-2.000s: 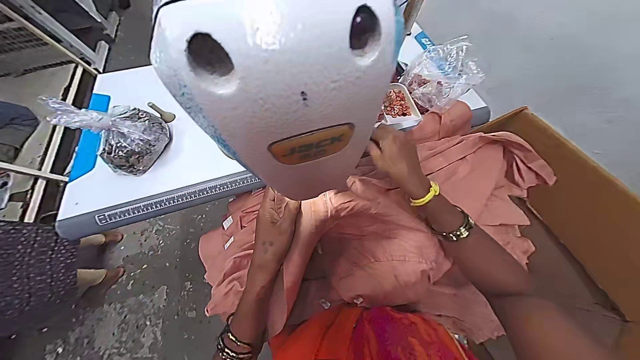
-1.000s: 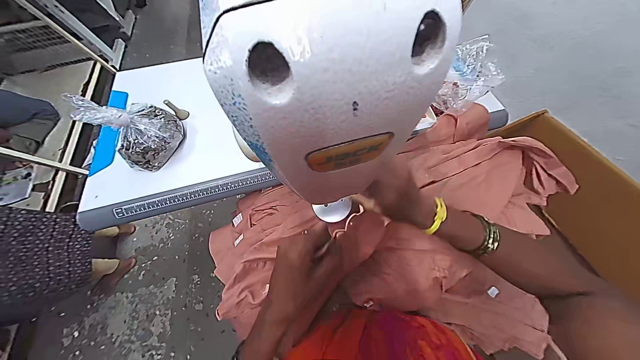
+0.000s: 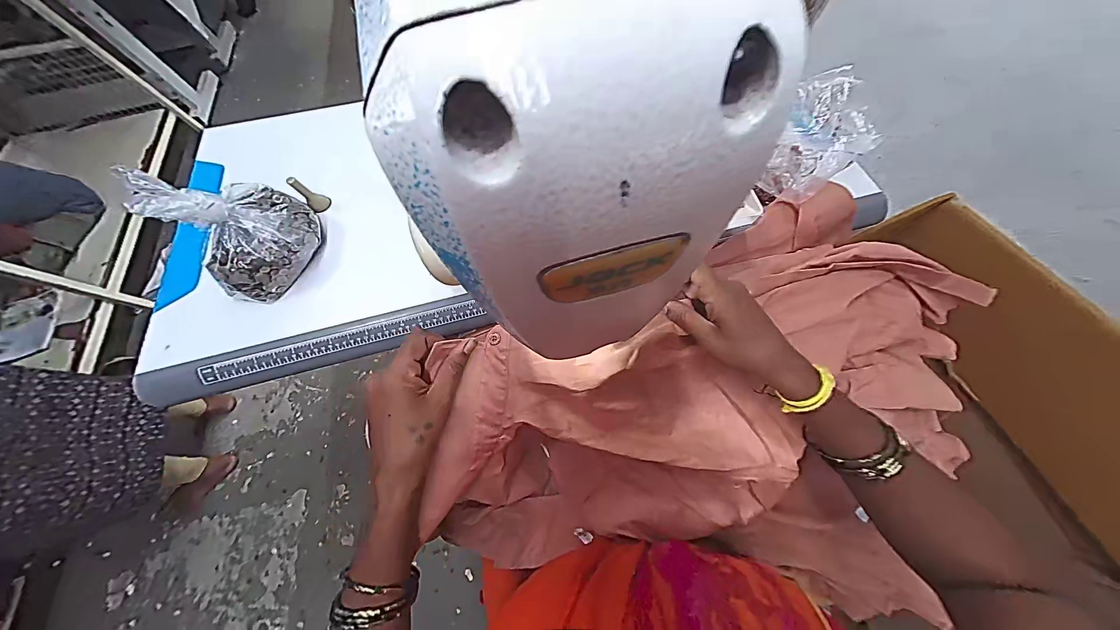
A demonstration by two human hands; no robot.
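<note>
A salmon-coloured garment (image 3: 647,437) is spread beneath the white head of a Jack sewing machine (image 3: 577,157) and over my lap. My left hand (image 3: 416,394) pinches its edge beside a small button (image 3: 495,339), near the front edge of the machine table. On the other side of the machine head, my right hand (image 3: 735,328) grips the cloth between thumb and fingers. The machine head hides the part of the cloth right under it.
On the white table (image 3: 350,157) lie a tied plastic bag of dark small pieces (image 3: 267,249) and a small pale tool (image 3: 311,194). Another clear bag (image 3: 818,131) is behind the machine. A cardboard box (image 3: 1032,350) stands at right. Another person's patterned clothing (image 3: 79,455) shows at left.
My hands, close together below the machine head one second ago, are now wide apart. The garment's edge is stretched between them, with a button in sight by my left hand.
</note>
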